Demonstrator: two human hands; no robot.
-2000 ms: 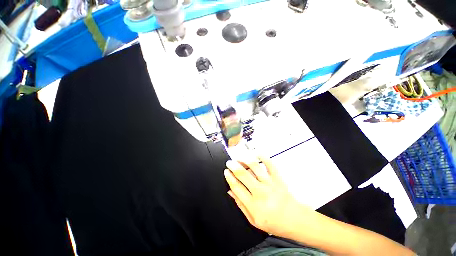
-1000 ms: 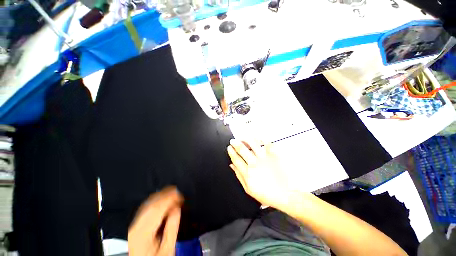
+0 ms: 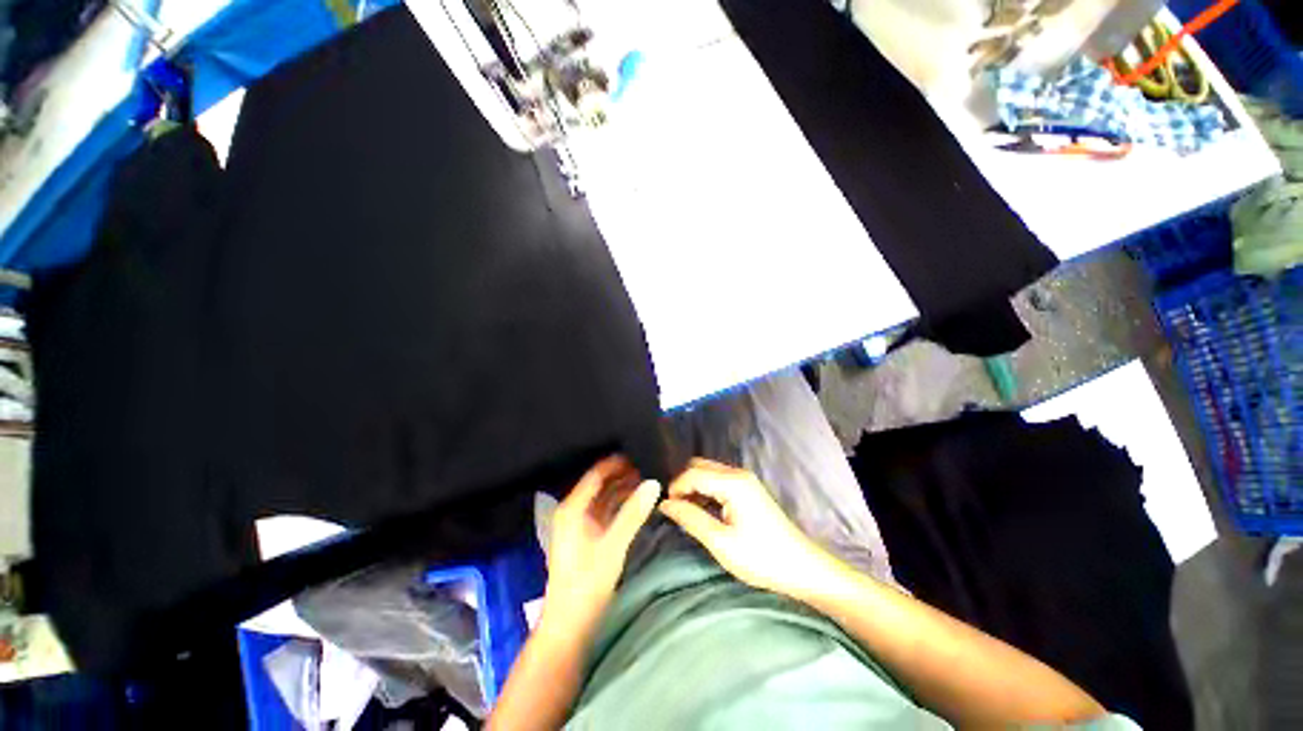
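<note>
A large black fabric panel (image 3: 415,271) lies over the left part of the white machine table (image 3: 743,243), its right edge running from the needle area (image 3: 565,143) down to the front edge. My left hand (image 3: 600,521) and my right hand (image 3: 722,521) are close together at the panel's near corner, just off the table over my lap. The fingertips of both hands pinch the black cloth there. The exact grip is partly hidden by the fingers.
A black strip (image 3: 886,157) lies right of the needle. Orange-handled snips (image 3: 1072,144) and a checked cloth (image 3: 1043,103) lie at the right end. Black pieces (image 3: 1029,528) are stacked at the lower right. Blue baskets stand at the right (image 3: 1243,386) and under the table (image 3: 500,614).
My view has tilted down toward my lap. My right hand has left the cloth near the needle, and my left hand has come over to join it at the panel's near corner.
</note>
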